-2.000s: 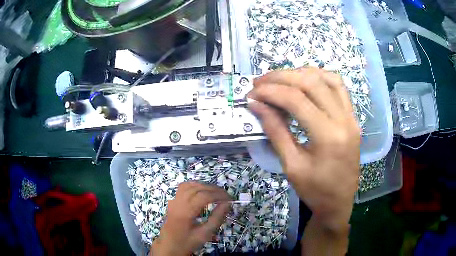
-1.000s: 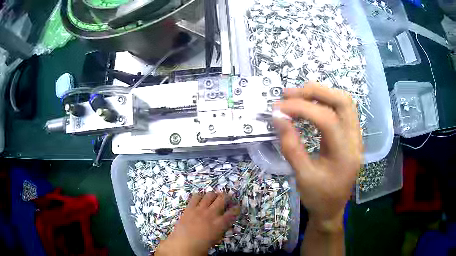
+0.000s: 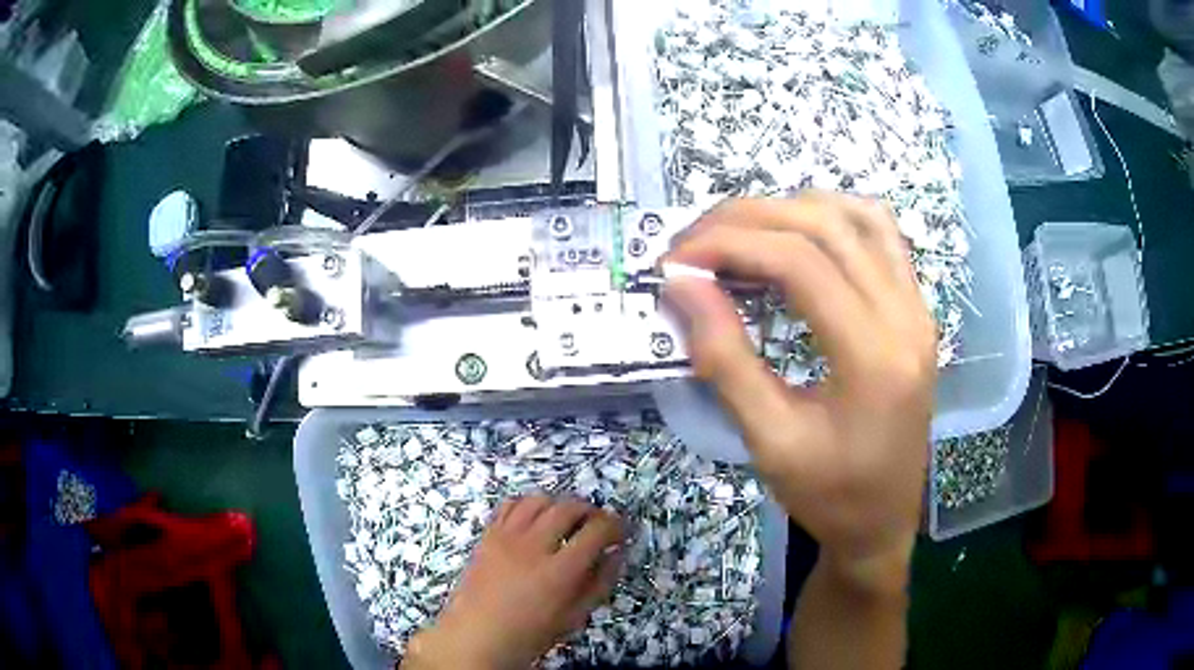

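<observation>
My right hand (image 3: 825, 353) is at the right end of the assembly fixture (image 3: 596, 288), thumb and fingers closed on a white-headed part (image 3: 689, 271) beside the small green spot. My left hand (image 3: 534, 576) lies palm down on the heap in the lower parts bin (image 3: 314, 504), fingers curled into the parts. Whether it pinches one cannot be told. The air cylinder (image 3: 282, 299) is left of the fixture, with its rod pointing right.
The upper parts bin (image 3: 1002, 314) stands right of the machine, heaped with similar parts. The steel bowl feeder (image 3: 380, 79) is top left. Small clear boxes (image 3: 1087, 295) and a grey tray (image 3: 995, 478) are at the right. A red plastic item (image 3: 170, 576) is lower left.
Since one second ago, my right hand has moved left to the fixture with the white-headed part. My left hand was raised slightly with a part two seconds ago and is now down in the lower bin.
</observation>
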